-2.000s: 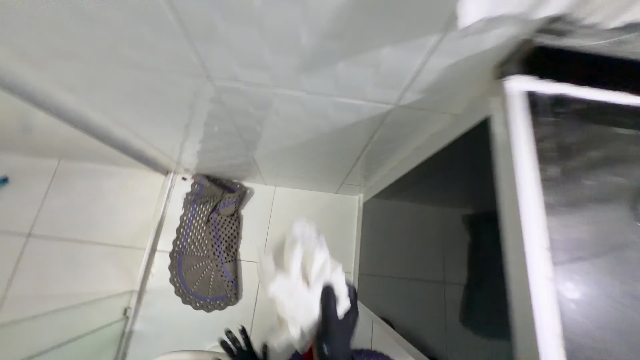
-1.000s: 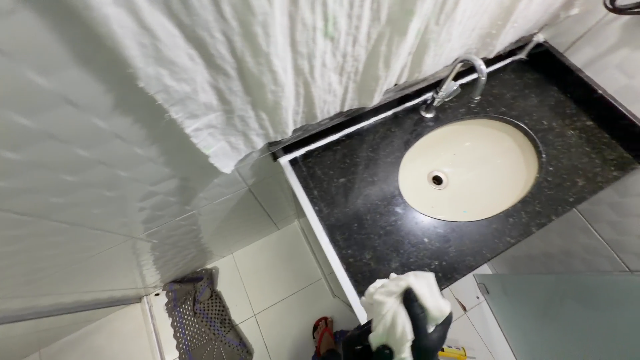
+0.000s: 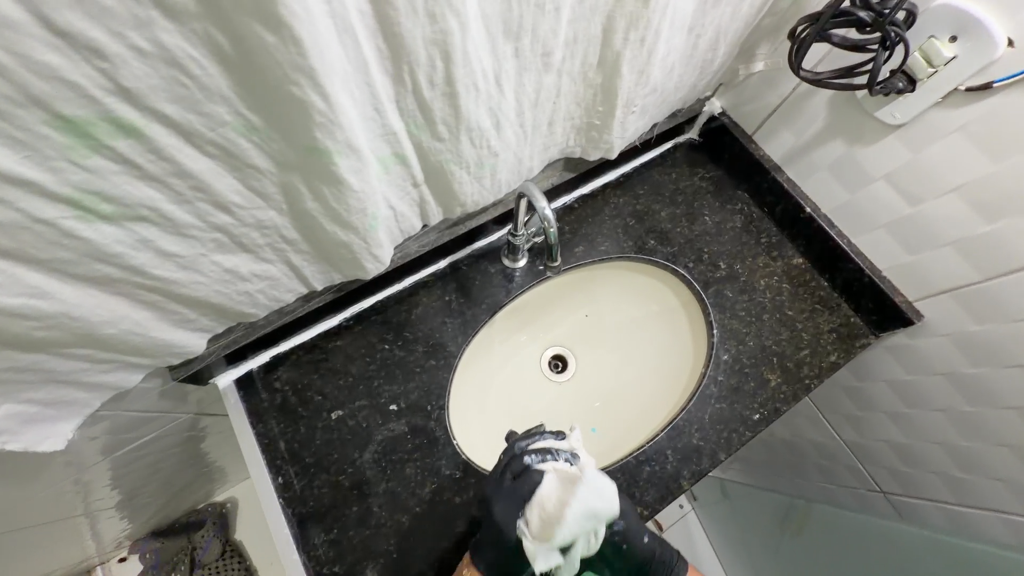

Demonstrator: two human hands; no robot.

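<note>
Both hands wear black gloves and meet at the front rim of the oval cream sink basin (image 3: 632, 336). My left hand (image 3: 516, 484) has its fingers over the upper part of a crumpled white cloth (image 3: 572, 508), with pale smears on the gloved fingers. My right hand (image 3: 640, 544) is at the cloth's right side, its fingers mostly hidden behind the cloth. A chrome faucet (image 3: 532, 228) stands behind the basin on the black granite countertop (image 3: 352, 432). A metal drain (image 3: 558, 364) shows in the basin.
White fabric (image 3: 320, 144) hangs over the wall behind the counter. A coiled black cable (image 3: 852, 44) hangs at a wall outlet (image 3: 932, 60), upper right. A raised granite edge (image 3: 824, 224) borders the counter's right side. A crocheted mat (image 3: 196, 544) lies on the floor, lower left.
The view has swung from the floor and mat to the sink. The gloved hands and white cloth are now over the basin's front rim; one second ago they were at the counter's front edge.
</note>
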